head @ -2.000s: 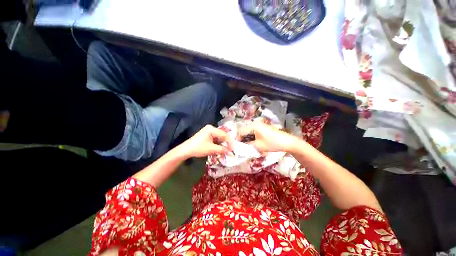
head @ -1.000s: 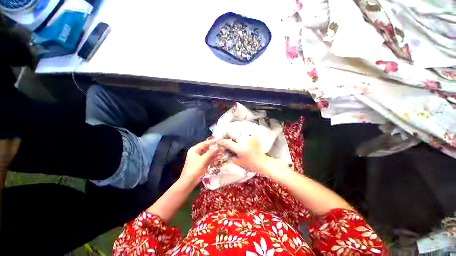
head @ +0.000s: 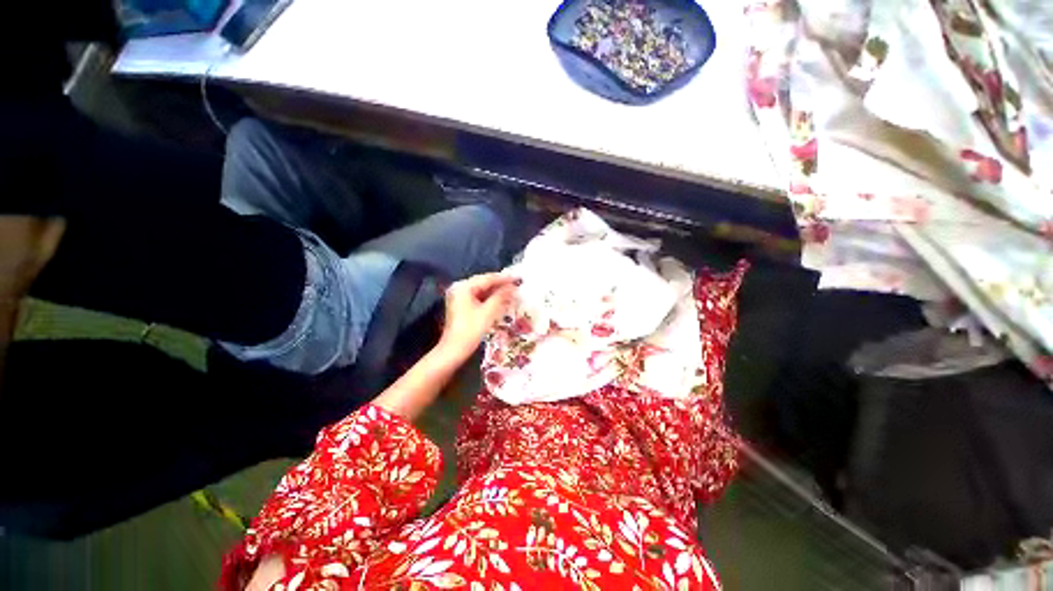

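Note:
The garment piece, white cloth with red-pink flowers, lies bunched on the lap over the red leaf-print dress. My left hand holds its left edge between thumb and fingers. A tiny dark dot, perhaps a button or snap, shows at the fingertips. My right hand and forearm are out of the picture. A fine pale line, looking like sewing thread, runs from beside the lap down to the lower right. No needle can be made out.
The white table bears a dark blue tray of small mixed pieces. A floral garment pile hangs over its right edge, above a dark bag or bin. A person in blue jeans sits close at left.
My right hand has left the cloth and gone out of view. The pale line now shows at lower right. My left hand stays at the cloth, which lies more spread. The camera view has shifted.

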